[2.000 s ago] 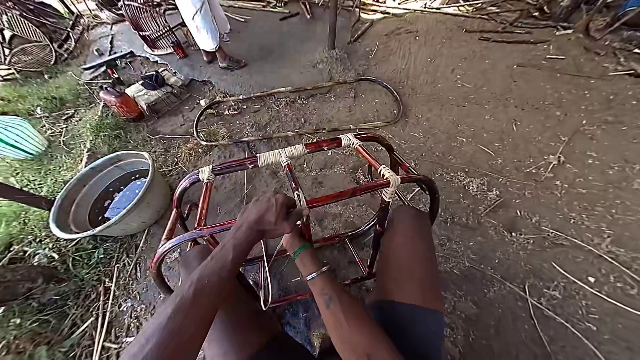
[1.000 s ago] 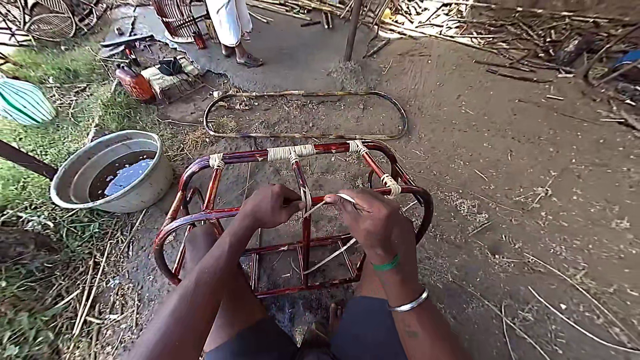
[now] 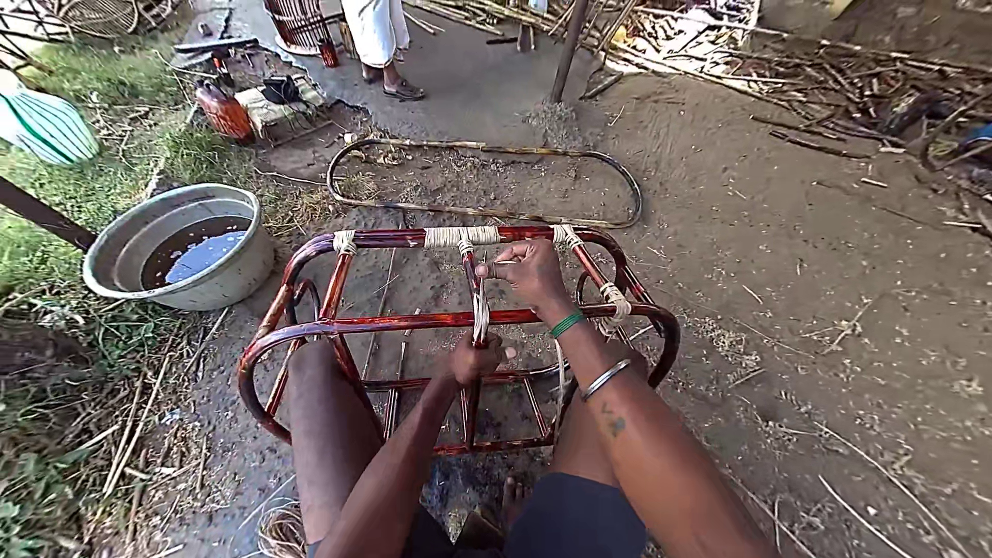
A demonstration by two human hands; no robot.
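A red-brown cane furniture frame (image 3: 403, 320) rests across my knees, its joints bound with pale cane strips. My left hand (image 3: 477, 358) grips the middle upright just under the front rail, where pale strip binding (image 3: 481, 310) wraps the crossing. My right hand (image 3: 529, 273) is above the front rail, right of the middle bar, pinching a pale strip between thumb and fingers. A wide pale wrapping (image 3: 463, 236) covers the middle of the far rail. More lashing (image 3: 614, 301) binds the right side joint, and a loose strip hangs below the front rail.
A grey plastic tub (image 3: 260, 260) of dark water stands at left. Beyond the frame lies a long oval cane hoop (image 3: 496, 213) on the ground. A person in white cloth (image 3: 374, 31) stands near a post (image 3: 570, 50). A red-brown container (image 3: 223, 112) and cane piles (image 3: 713, 62) lie farther back.
My left hand has moved down from above the front rail to the upright below it. My right hand has moved from the front rail towards the far rail, still with a strip.
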